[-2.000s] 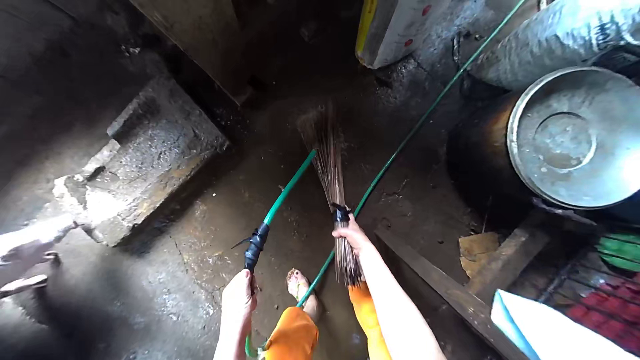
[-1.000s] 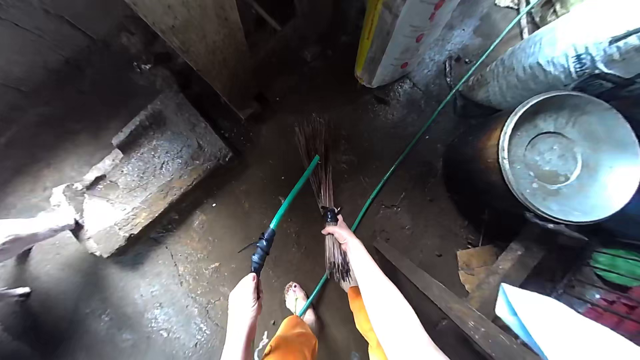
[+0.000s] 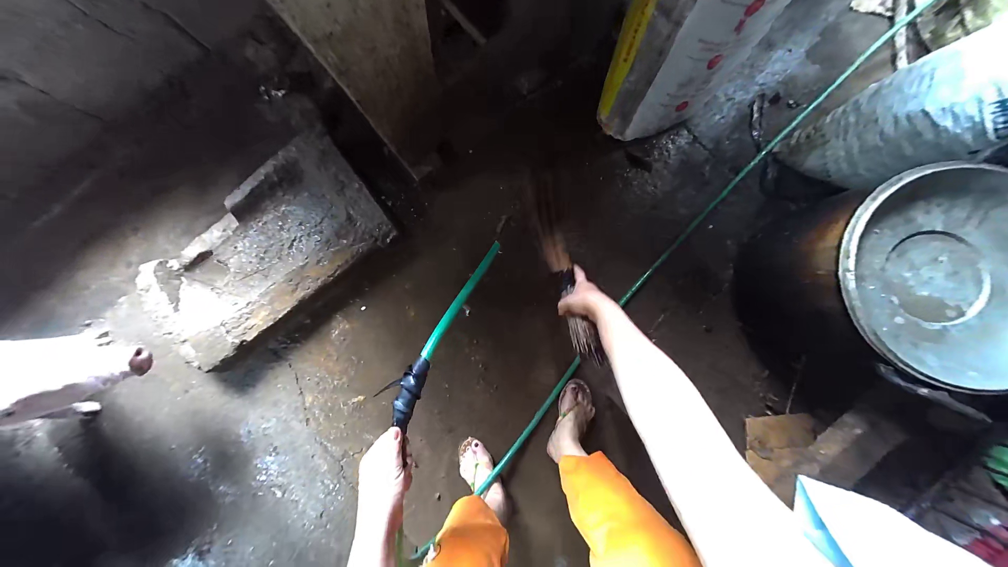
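My left hand [image 3: 386,465] is closed around the dark lower part of a green hose end [image 3: 461,307], wrapped in black tape, which points up and to the right over the wet floor. In my right hand [image 3: 583,298] is a stick broom [image 3: 551,236], gripped at its black binding, with its bristles reaching forward and blurred. The broom's short butt ends show below the hand. A longer run of green hose [image 3: 709,209] crosses the floor, passing beneath my right forearm and near my feet.
A rough concrete slab [image 3: 291,228] lies at left, with a pig's snout [image 3: 140,361] near it. At right stand a large lidded pot [image 3: 929,276], a pale sack [image 3: 890,134] and wooden pieces [image 3: 787,441]. A white box-like object [image 3: 677,71] stands at the top.
The broom has swung, its bristles now further right of the hose end. My right foot has come into view at right. The pig's snout has moved further into view.
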